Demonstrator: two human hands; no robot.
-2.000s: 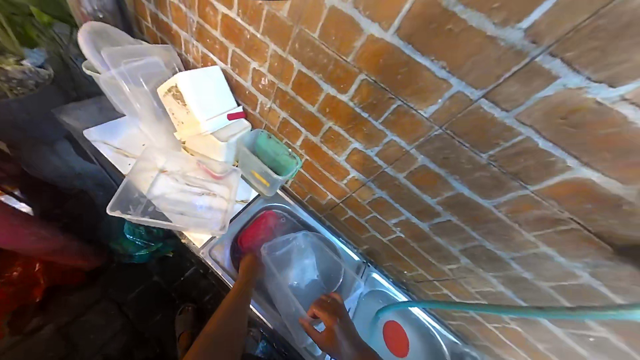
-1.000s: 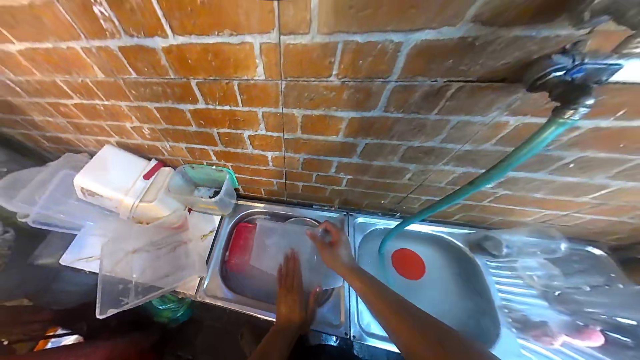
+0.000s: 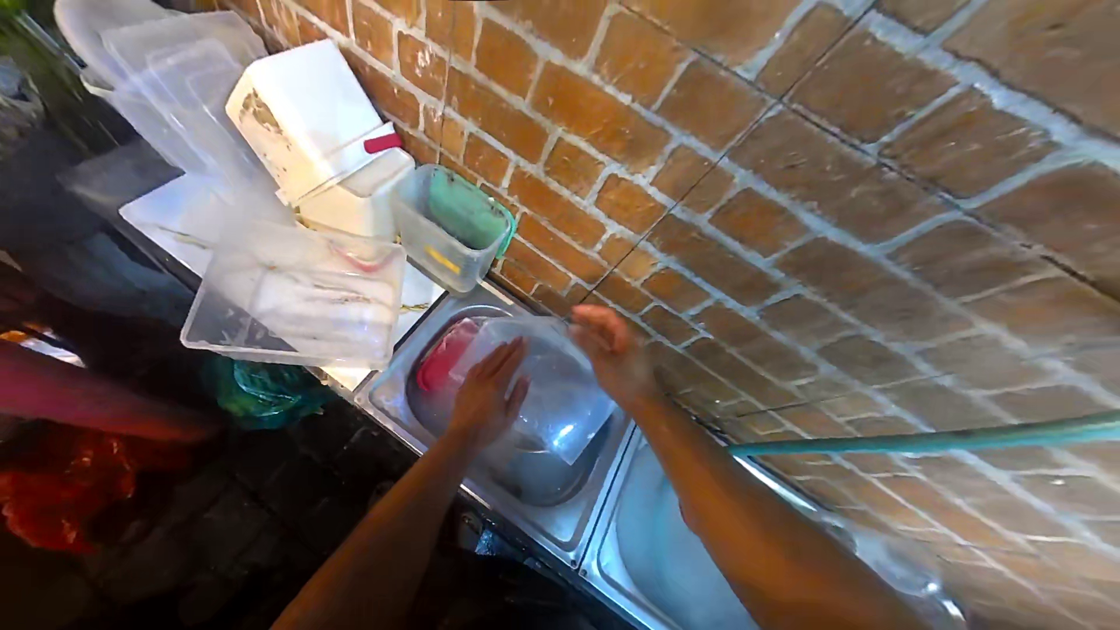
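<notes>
A clear plastic container or lid (image 3: 560,398) lies tilted in the left basin of a steel double sink (image 3: 560,525). My left hand (image 3: 492,394) rests flat on its left part, fingers extended. At its upper right edge is my right hand (image 3: 608,350), blurred, with fingers curled; whether it grips the edge cannot be told. Beside my left hand a red plastic item (image 3: 446,354) sits in the same basin, partly under the clear plastic.
Left of the sink stand a clear plastic tub (image 3: 297,297), a greenish container (image 3: 451,227), a white box (image 3: 306,114) and stacked clear containers (image 3: 175,79). A green hose (image 3: 919,442) crosses in front of the brick wall (image 3: 752,219). A green plastic bag (image 3: 262,389) is below.
The view has swung and tilted sharply. The clear plastic remains in the left basin, with both hands at it.
</notes>
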